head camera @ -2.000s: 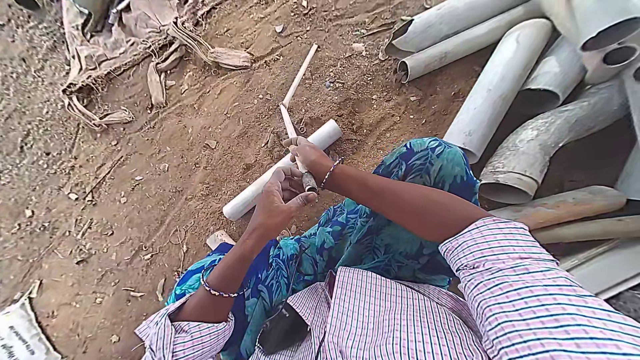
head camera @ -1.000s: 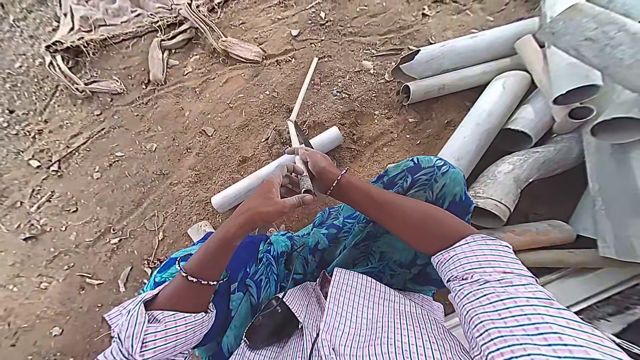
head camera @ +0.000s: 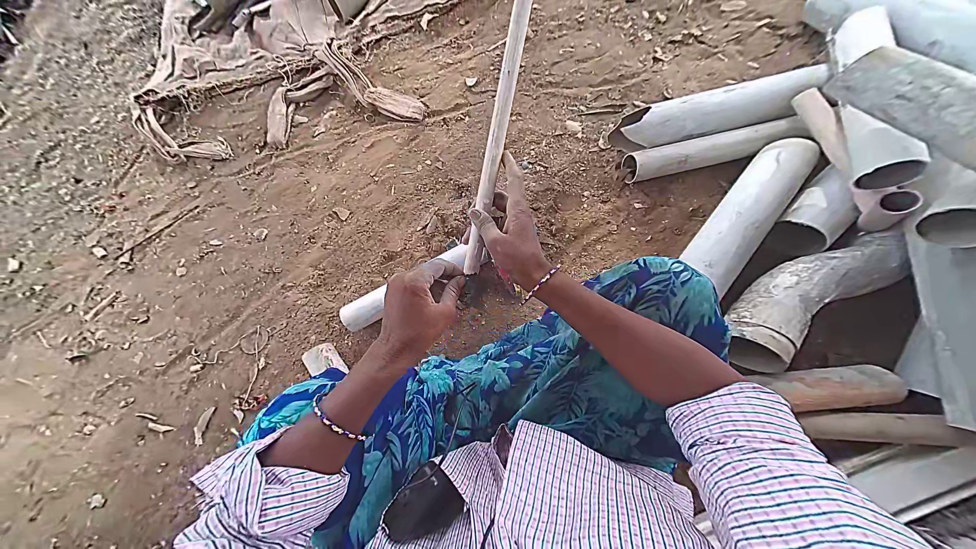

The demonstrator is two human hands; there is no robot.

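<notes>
A thin pale stick (head camera: 501, 114) stands nearly upright in the view, its lower end between my hands. My right hand (head camera: 515, 229) holds it from the right side, thumb on the near face. The fingertips of my left hand (head camera: 419, 305) touch or pinch its lower end. Behind both hands a short white plastic pipe (head camera: 364, 306) lies on the soil, its middle partly hidden. A small reddish thing shows by my right palm, too hidden to name.
Several grey-white plastic pipes (head camera: 743, 213) are heaped at the right, one of them bent (head camera: 816, 293). A ragged sackcloth (head camera: 259, 61) lies at the upper left. Near my left knee is a pale block (head camera: 324, 358). Leaves and twigs litter the soil.
The stick's lower end is now between my hands and it stands up between them; earlier a thin stick lay on the ground beyond the white pipe. My right hand has turned, fingers pointing up.
</notes>
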